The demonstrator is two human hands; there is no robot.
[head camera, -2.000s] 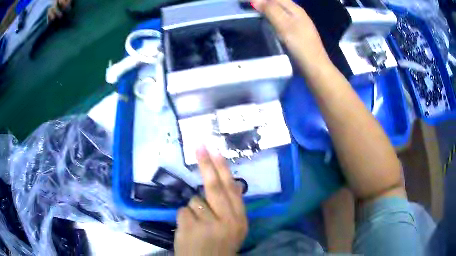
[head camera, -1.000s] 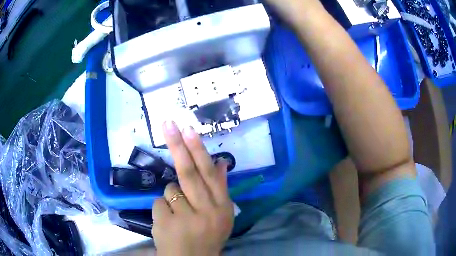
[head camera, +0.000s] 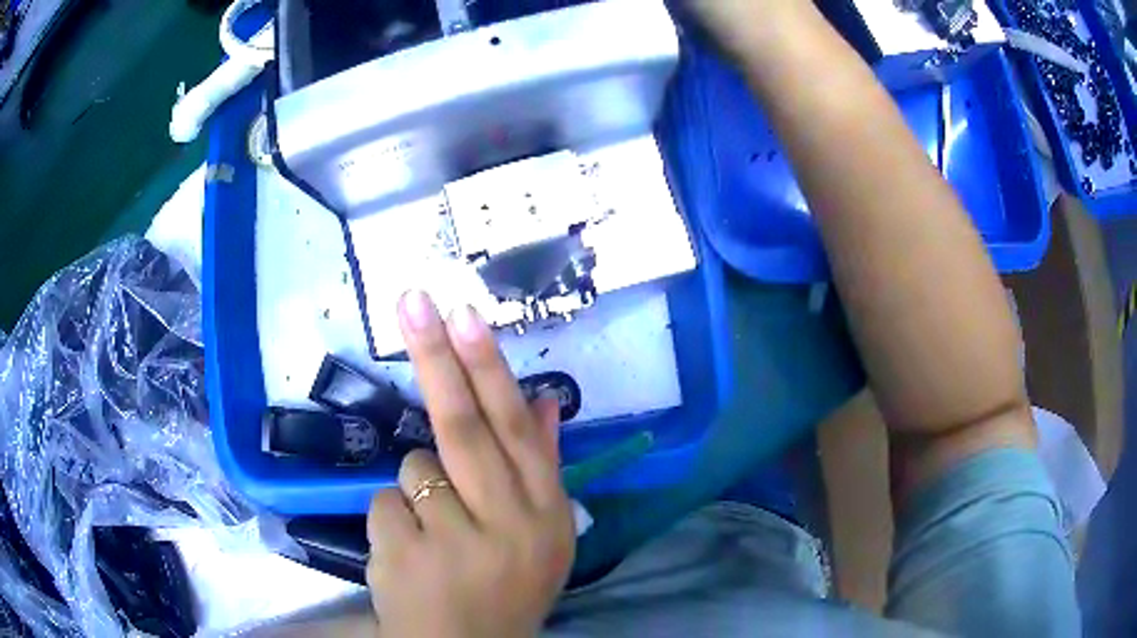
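A white-grey screw feeder (head camera: 499,106) stands in a blue tray (head camera: 237,467); its dark hopper is cut off by the top edge. A metal pick-up head (head camera: 536,268) sits at its front. My left hand (head camera: 474,499) is in front, two fingers extended over the feeder's base. A black round-ended part (head camera: 555,395) lies by its thumb, and a green stick-like thing (head camera: 607,461) shows beside the hand; I cannot tell whether either is held. My right hand (head camera: 738,15) is cut off by the top edge, its fingers hidden. Black housings (head camera: 327,436) lie in the tray.
Clear plastic bags (head camera: 106,374) with black parts are at left. A white cable (head camera: 218,94) loops at the tray's upper left. At right are a second blue tray (head camera: 1010,243) under another feeder and a tray of small dark parts (head camera: 1097,125).
The view has shifted, so the feeder and tray appear higher and further left than at first. My right hand has gone from the feeder's top, in view, to mostly beyond the top edge.
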